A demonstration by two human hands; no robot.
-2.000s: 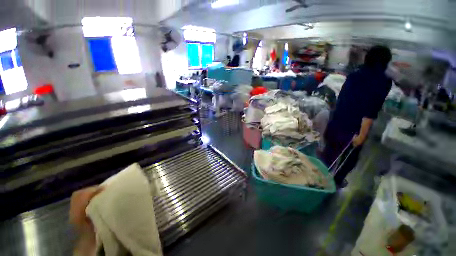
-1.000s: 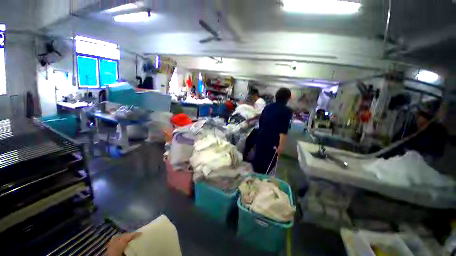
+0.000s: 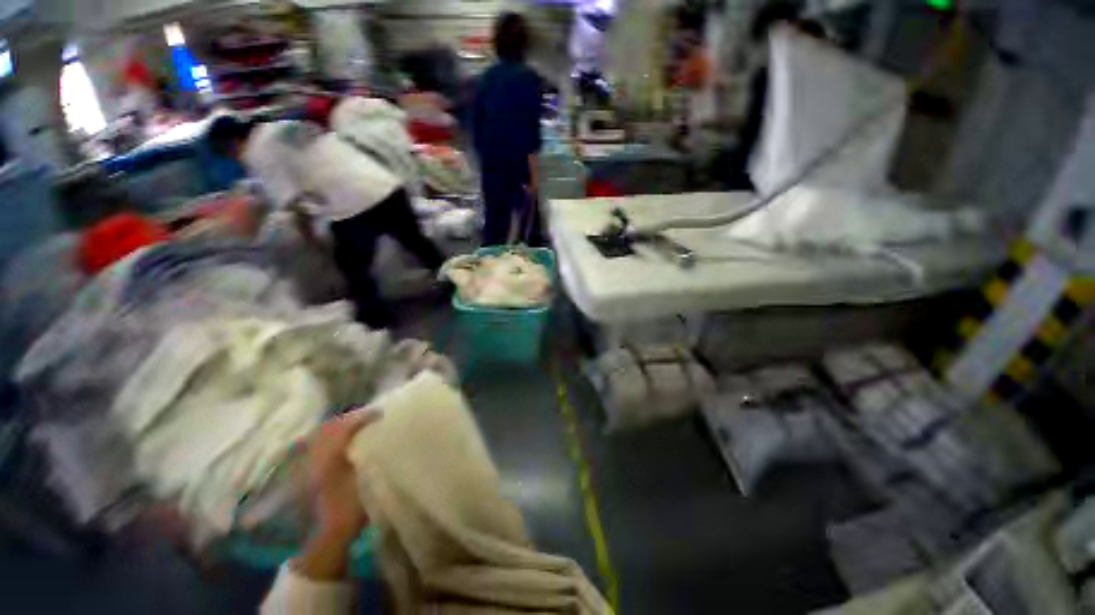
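Observation:
My left hand (image 3: 333, 487) is at the lower middle, slightly blurred, holding a folded beige fabric piece (image 3: 438, 481) by its left edge. The fabric stands up at its top and drapes down to the bottom edge of the picture. My right hand is not visible.
Heaped cream and grey fabric (image 3: 228, 408) fills the left. A teal tub (image 3: 502, 334) of beige fabric stands ahead, near a dark-clothed person (image 3: 507, 132). Another person (image 3: 330, 180) bends at left. The pressing table (image 3: 745, 282) holds an iron (image 3: 615, 228); tied bundles (image 3: 654, 387) lie below.
The view has swung right and down. The metal rack has left the picture and more of the beige fabric shows. The dark-clothed person and the teal tub are farther off.

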